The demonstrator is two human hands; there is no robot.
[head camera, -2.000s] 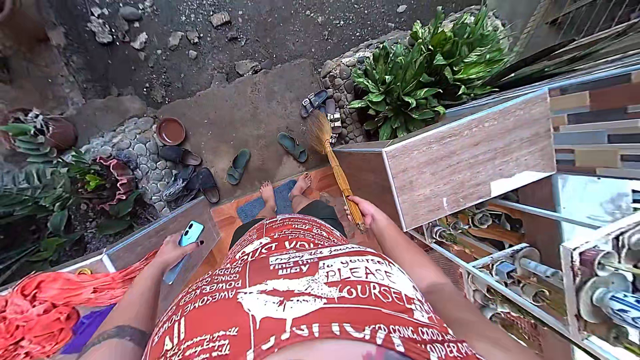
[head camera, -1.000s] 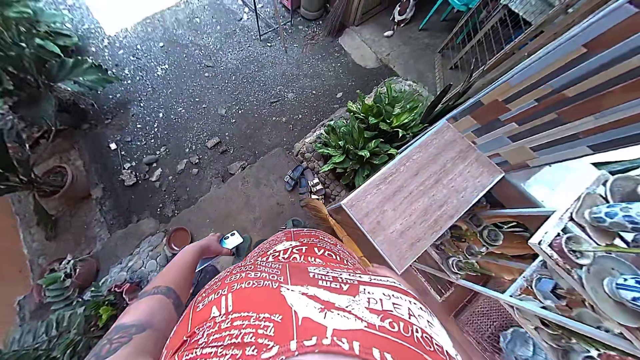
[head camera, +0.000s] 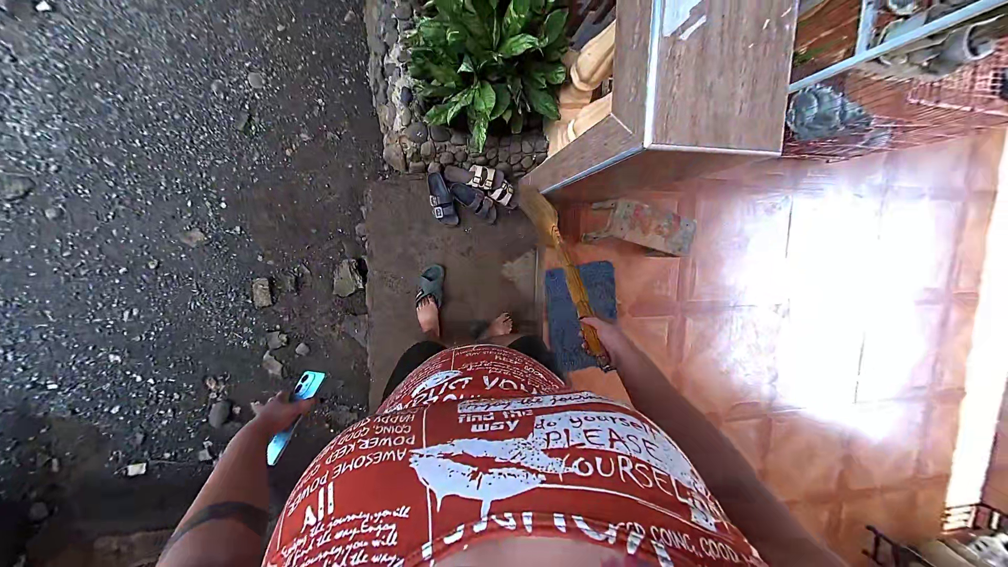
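My left hand (head camera: 281, 411) grips a light blue smartphone (head camera: 308, 383) over the gravel side, its camera end pointing up and away from me. In my right hand (head camera: 608, 344) is the handle end of a yellow-brown straw hand broom (head camera: 572, 277); its bristles point away from me toward the base of the wood-look counter. Under the broom lies a blue-grey mat (head camera: 562, 315) on orange floor tiles. One of my feet wears a dark green slipper (head camera: 430, 285) on the concrete step; the other foot (head camera: 501, 324) looks bare at the toes, its sole partly hidden.
Several sandals (head camera: 472, 193) lie by a stone-edged planter (head camera: 425, 147) with a leafy green plant (head camera: 492, 67). A wood-look counter (head camera: 717, 79) stands at the upper right, near a worn low stool or board (head camera: 646, 227) on the tiles. Gravel with loose stones (head camera: 262, 292) spreads along the left.
The view has turned strongly. One foot, bare on the mat two seconds ago, is now in a green slipper on the concrete. Phone and broom remain in my hands.
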